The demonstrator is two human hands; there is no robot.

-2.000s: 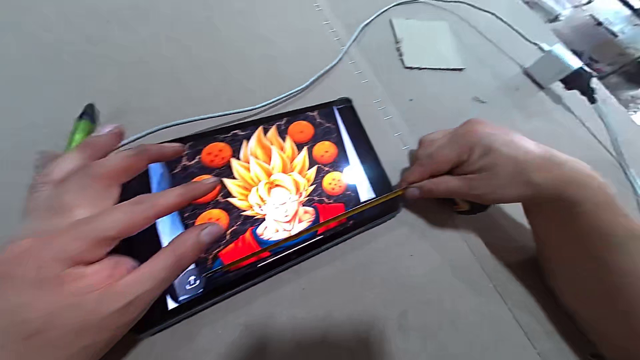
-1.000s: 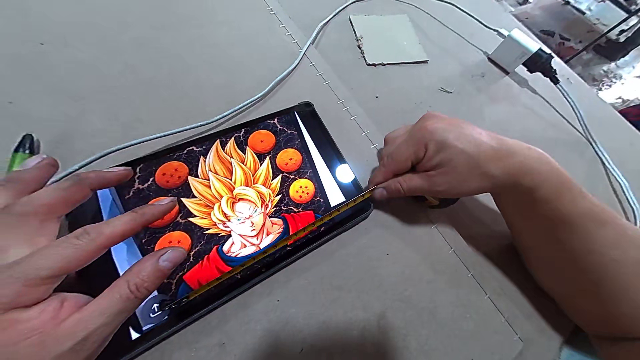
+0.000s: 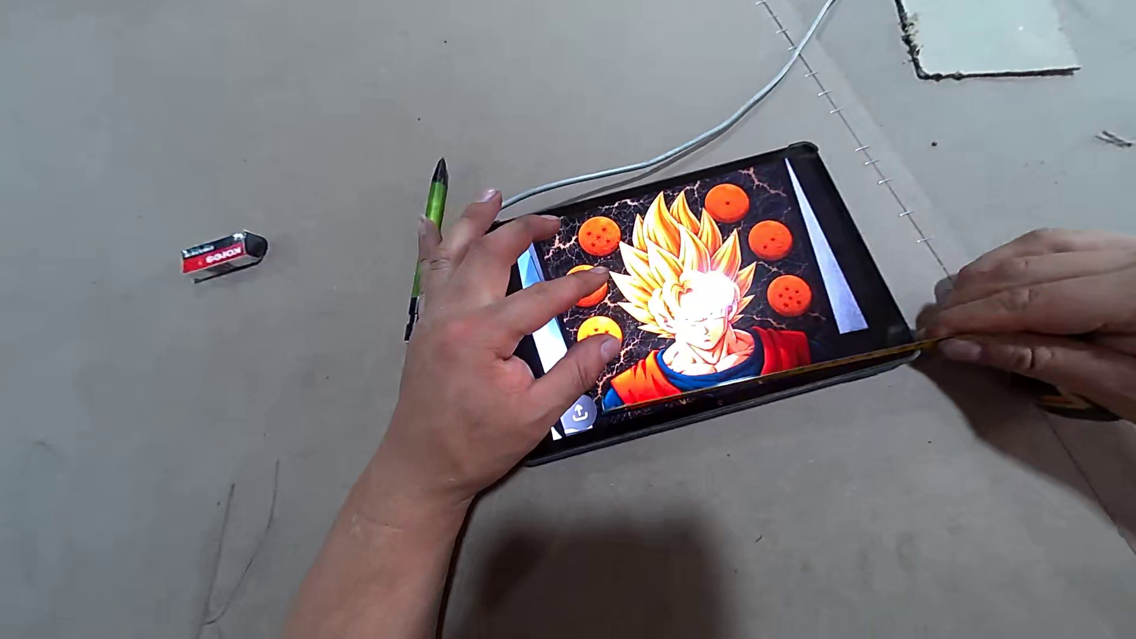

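Note:
A tablet [image 3: 852, 257] in a dark case lies tilted on the flat grey-brown surface, its lit screen showing a cartoon figure with spiky golden hair and several orange balls. My left hand [image 3: 493, 342] spreads over the tablet's left end, fingers apart, with fingertips at the screen and nothing held. My right hand [image 3: 1047, 311] pinches a thin yellow tape measure blade [image 3: 852, 359] at the tablet's lower right corner. The blade runs along the lower part of the screen. Partly hidden under my right hand is a dark and yellow object, perhaps the tape's case [image 3: 1078, 406].
A green pen or mechanical pencil [image 3: 437, 200] lies beside my left hand, partly covered by it. Farther left is a small eraser [image 3: 222, 256] in a red and black sleeve. A white cable [image 3: 683, 149] runs behind the tablet, and a pale square piece [image 3: 994, 40] lies at upper right.
The view has shifted left, bringing the eraser into sight and taking the cable's plug out of it. Both hands keep about the same places at the tablet, and the tape blade still crosses its screen.

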